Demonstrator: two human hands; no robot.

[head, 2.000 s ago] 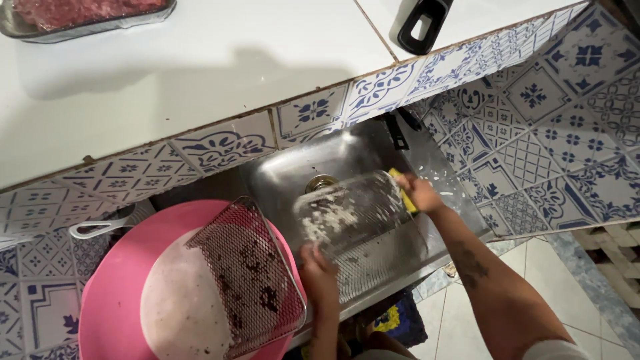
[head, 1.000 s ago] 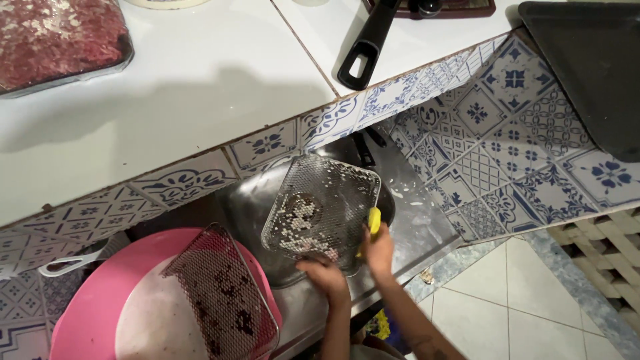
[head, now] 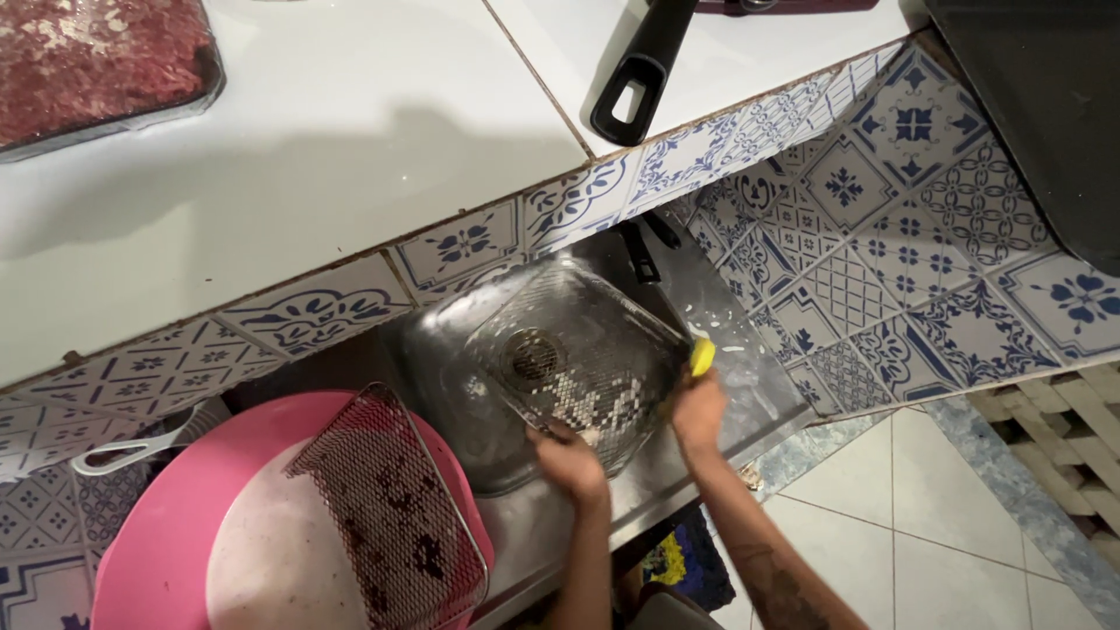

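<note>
A metal mesh rack (head: 604, 350) with white suds on its lower part is held tilted over the stainless steel sink (head: 437, 350). My left hand (head: 569, 459) grips the rack's near left edge. At its right edge is my right hand (head: 700, 407), closed around a yellow sponge (head: 702, 357) that touches the rim. Through the mesh shows the round drain (head: 534, 357). A second mesh rack (head: 398, 516), with dark burnt residue, leans across a large pink basin (head: 166, 525) left of my hands.
Black-handled utensils (head: 640, 254) lie at the sink's back right. A white handle (head: 131, 453) sticks out behind the basin. On the raised white counter (head: 350, 175) are a tray of ground meat (head: 96, 70) and a black pan handle (head: 634, 79). A dark tray (head: 1041, 105) overhangs at the right.
The rack has been turned and tilted in my hands since a second ago. My right hand with the sponge stays at its right edge. The sooty rack still leans on the basin.
</note>
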